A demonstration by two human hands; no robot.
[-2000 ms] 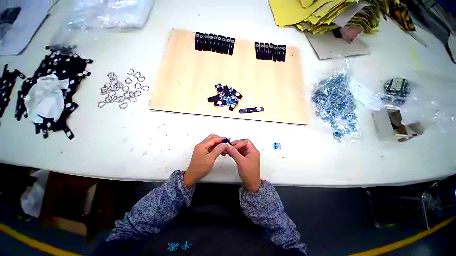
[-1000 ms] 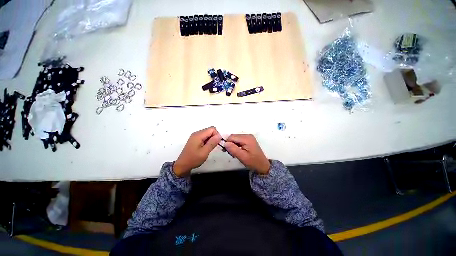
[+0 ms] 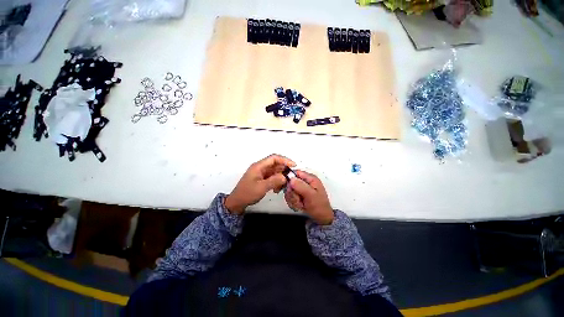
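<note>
My left hand (image 3: 256,184) and my right hand (image 3: 310,197) meet over the table's near edge. Both hold a small black strap tab (image 3: 289,174) between the fingertips; a pale spot shows on it, and the fingers hide the rest. A small pile of tabs with fittings (image 3: 288,105) lies on the tan work board (image 3: 247,80), with a single strap tab (image 3: 323,121) to its right. A small blue-silver fitting (image 3: 355,168) lies on the table right of my hands.
Two rows of black tabs (image 3: 273,33) line the board's far side. Metal rings (image 3: 162,99) and a dark tab pile (image 3: 99,74) under white paper (image 3: 69,114) lie left. A clear bag of fittings (image 3: 438,108) and a small open box (image 3: 508,141) lie right.
My hands have drawn closer together around the tab, and its dark end now shows above the fingers. The view has shifted; the items on the table look unmoved.
</note>
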